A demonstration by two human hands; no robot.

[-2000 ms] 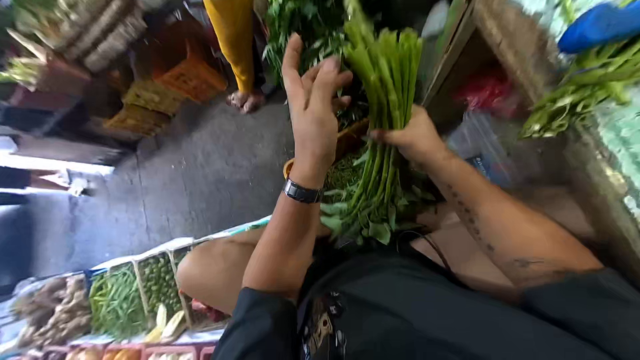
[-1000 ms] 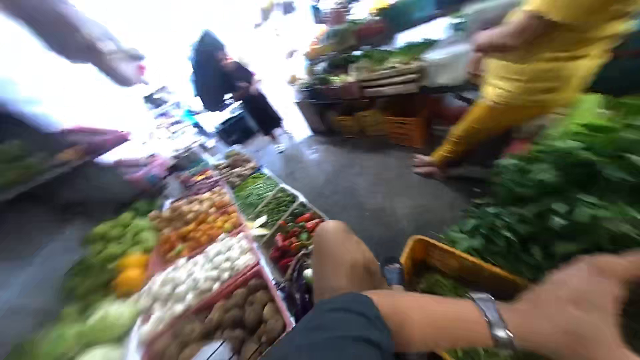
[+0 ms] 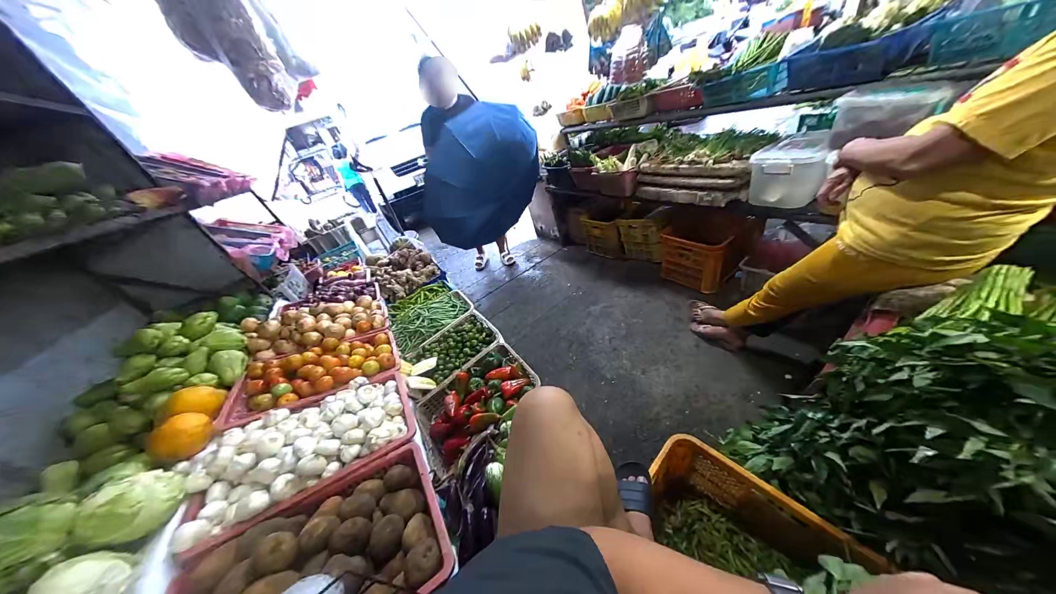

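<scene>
My left hand (image 3: pixel 903 583) shows only as a sliver at the bottom right edge, with a watch (image 3: pixel 780 584) on its wrist. Its fingers are cut off, so whether it holds anything is hidden. Green leaves (image 3: pixel 835 571) lie right beside it. Just above is an orange plastic crate (image 3: pixel 742 478) with loose green trimmings (image 3: pixel 714 536) inside. A large heap of leafy greens (image 3: pixel 932 437) fills the right side, with pale green stalks (image 3: pixel 986 293) behind it. My right hand is out of view.
Crates of potatoes (image 3: pixel 346 528), garlic (image 3: pixel 305 441), tomatoes (image 3: pixel 322 371) and red peppers (image 3: pixel 478 404) line the left. A person in yellow (image 3: pixel 924 206) sits at right. Another person stands behind a blue umbrella (image 3: pixel 483 173) on the wet floor (image 3: pixel 610 330). Stocked shelves (image 3: pixel 693 111) stand beyond.
The view has swung up and left from my lap. Two seconds ago my right hand held a bunch of green stems, with my left hand raised beside it; both have dropped largely or wholly from view.
</scene>
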